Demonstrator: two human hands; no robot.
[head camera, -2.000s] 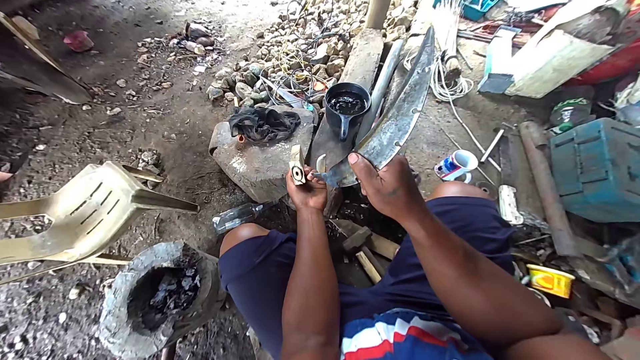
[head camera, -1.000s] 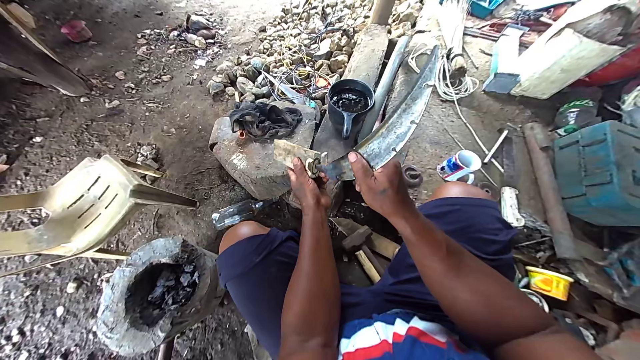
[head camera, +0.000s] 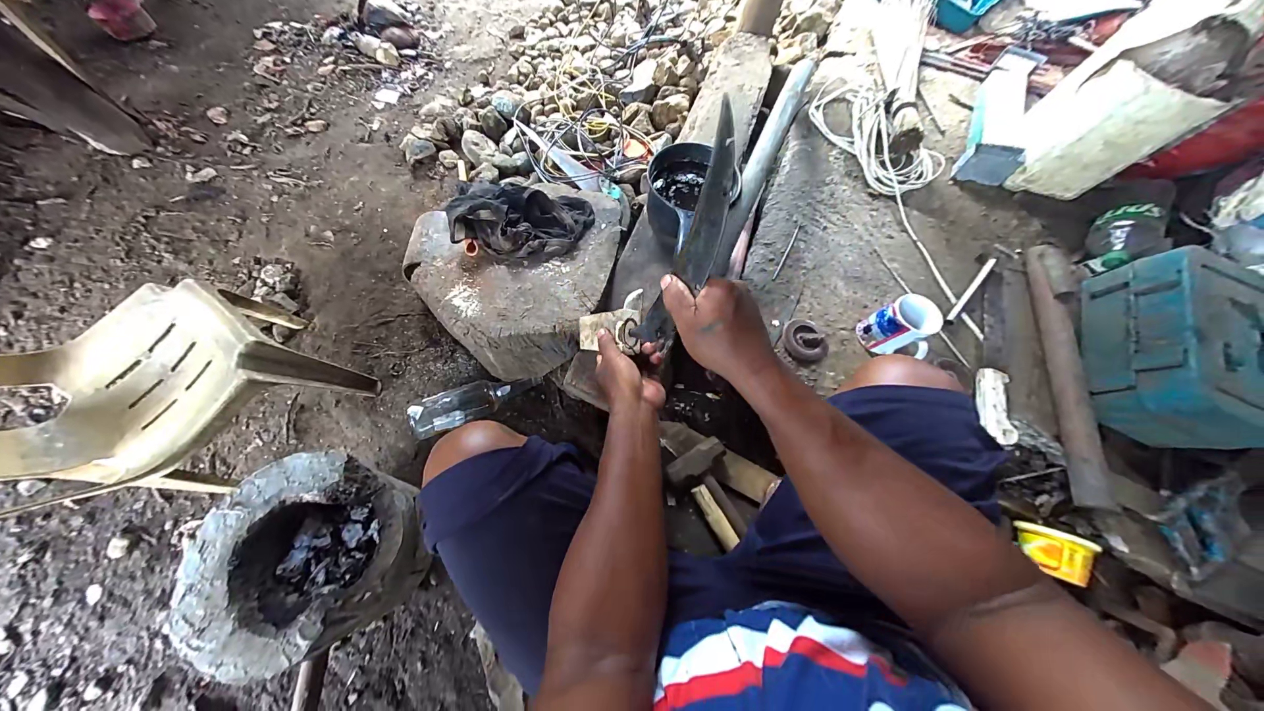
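A long curved metal blade (head camera: 709, 222) points away from me, seen now nearly edge-on, its tip above the rim of a black pot (head camera: 679, 176) of dark liquid. My right hand (head camera: 716, 316) grips the blade close to its base, thumb on the metal. My left hand (head camera: 632, 370) is closed around a small pale block-like piece (head camera: 604, 331) at the blade's base; whether the two are joined cannot be told. Left of the pot, a dark crumpled cloth (head camera: 523, 219) lies on a wooden stump (head camera: 513, 306). A hammer (head camera: 699, 464) rests low between my legs.
A round stove (head camera: 237, 592) holding charcoal stands at lower left, near a plastic chair (head camera: 148, 385). A clear bottle (head camera: 454, 407) lies by my left knee. To the right are a printed cup (head camera: 894, 324), a rusty pipe (head camera: 1071, 395), a teal box (head camera: 1175, 346) and a yellow tub (head camera: 1057, 553).
The blade has turned from showing its broad face, tip toward the upper right, to a narrower, more upright view across the pot. Both hands have kept their hold.
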